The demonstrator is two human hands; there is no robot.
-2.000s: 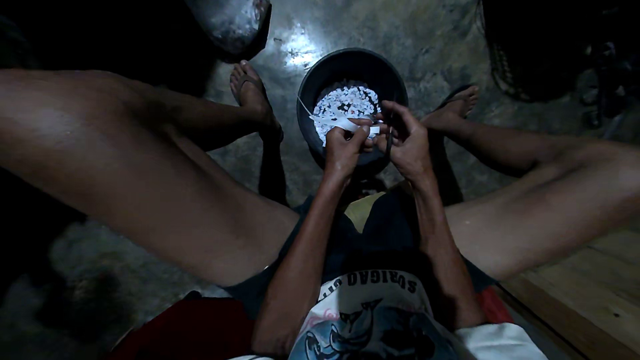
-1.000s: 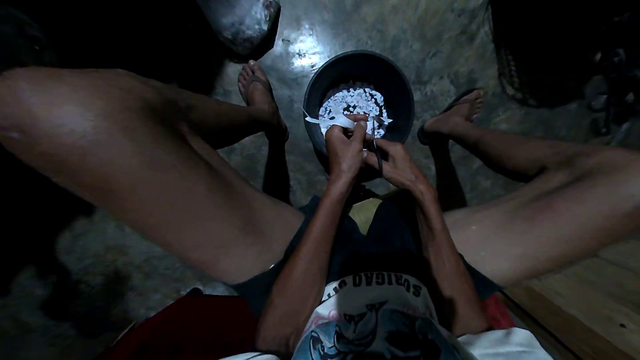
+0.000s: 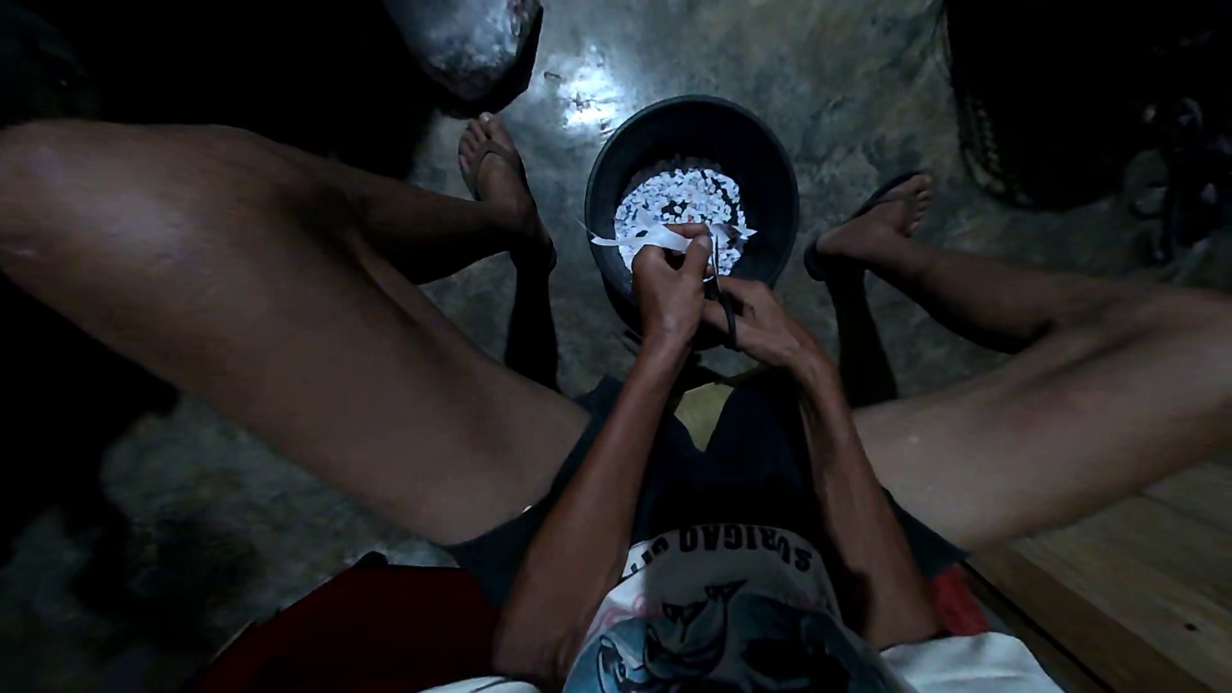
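Note:
My left hand (image 3: 672, 289) pinches a bundle of white strips (image 3: 647, 237), perhaps paper or plastic, over a round dark bucket (image 3: 599, 183). Strip ends stick out on both sides of the fingers. In my right hand (image 3: 765, 322) is a pair of scissors (image 3: 724, 310) with dark handles, its blades pointing up the view beside my left fingertips and across the strips. How far the blades are apart cannot be told. Many small white cut pieces (image 3: 679, 192) lie inside the bucket below my hands.
The bucket stands on a concrete floor (image 3: 866, 58) between my sandalled feet. A pale, shiny bulky object (image 3: 467, 43) is at the upper left. Dark, unclear objects (image 3: 1039, 106) stand at the upper right. Wooden boards (image 3: 1136, 568) lie at the lower right, and red material (image 3: 366, 626) at the lower left.
Two seconds ago my right hand was higher, with its fingers spread beside the strips; it has come down and in toward my left hand. My left hand still holds the strips.

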